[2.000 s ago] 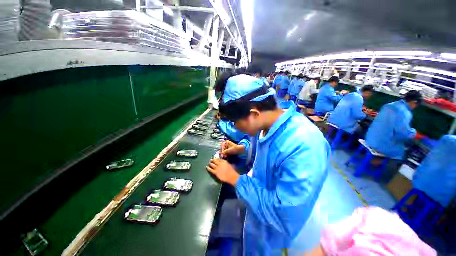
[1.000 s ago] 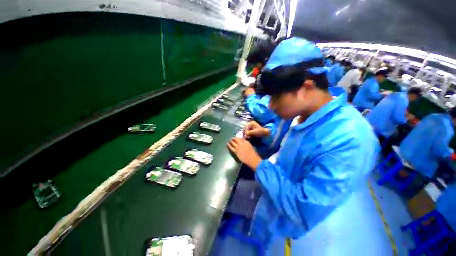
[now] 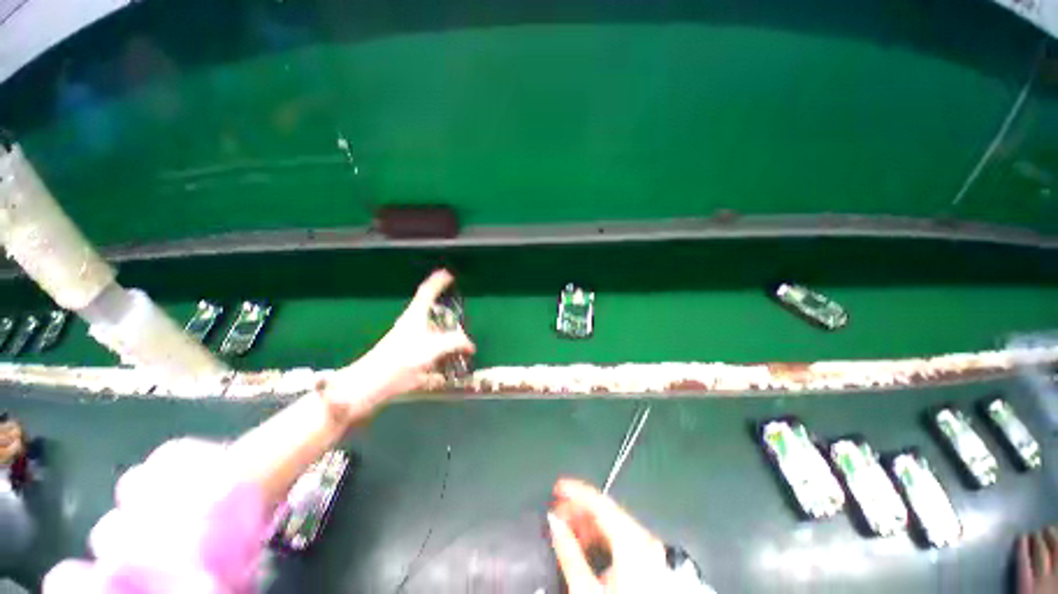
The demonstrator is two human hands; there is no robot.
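My left hand (image 3: 400,348), bare with a pink sleeve, reaches over the pale ledge and grips a phone unit (image 3: 454,331), partly hidden by the fingers. My right hand (image 3: 609,540) is low in the centre, cut off by the lower edge, thumb and finger bent with a dark gap between them. Thin silver tweezers (image 3: 627,450) point away just beyond its fingertips; whether it holds them cannot be told. A phone unit (image 3: 313,499) lies on the bench beside my left sleeve. A thin black cable (image 3: 443,499) curves across the bench.
The worn ledge (image 3: 696,376) divides the dark bench from the green belt (image 3: 685,319). The belt carries several units, including one in the middle (image 3: 575,311). Several units (image 3: 801,468) lie on the right bench. A white-wrapped post (image 3: 70,255) stands left. Another person's hand (image 3: 1036,563) shows lower right.
The view has turned from the neighbour at the bench to the belt and bench in front. Both my hands are now in view, the left gripping a unit.
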